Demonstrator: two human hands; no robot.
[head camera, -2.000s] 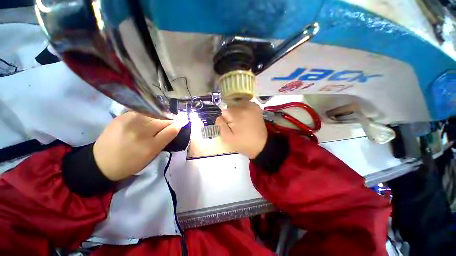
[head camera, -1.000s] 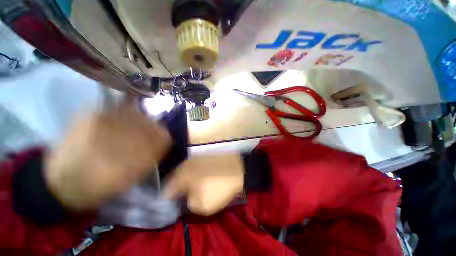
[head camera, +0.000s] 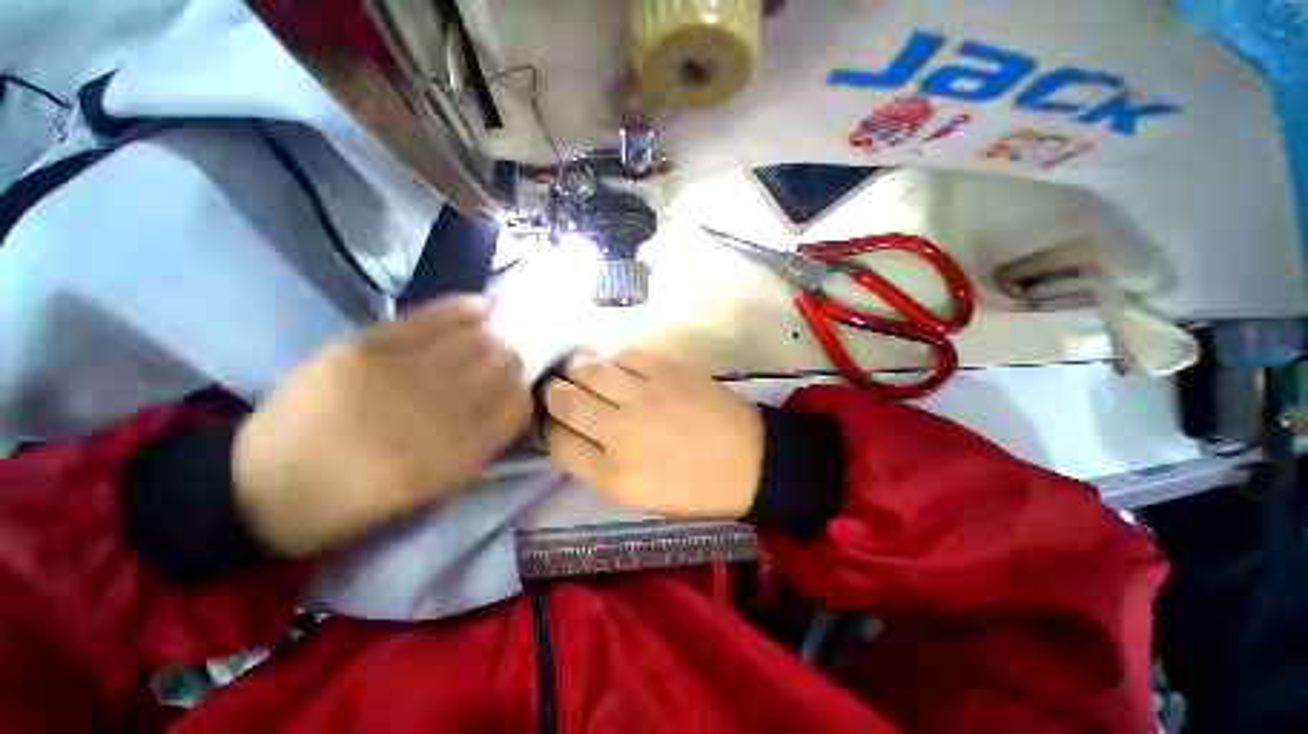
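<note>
A light grey-white garment panel (head camera: 158, 244) with black edging lies left of the needle and runs under my left hand to the table's front edge. A black fabric piece (head camera: 453, 258) lies by the brightly lit presser foot (head camera: 538, 230). My left hand (head camera: 380, 423) is flat on the cloth, fingers towards the foot, slightly blurred. My right hand (head camera: 653, 433) is beside it with bent fingers on a small black edge of cloth (head camera: 548, 390). The fingertips of both hands are close together, in front of the needle. The glare hides the needle tip.
Red-handled scissors (head camera: 882, 308) lie on the machine bed right of the foot. A dark flat object (head camera: 815, 189) lies behind them. The white machine head (head camera: 947, 86) with a ribbed knob (head camera: 696, 50) stands above. An edge ruler (head camera: 638, 549) runs along the table's front.
The right hand has moved from the lap edge up onto the bed beside the left hand. The left hand has moved right. The pale panel now lies spread at the left. The scissors remain on the bed.
</note>
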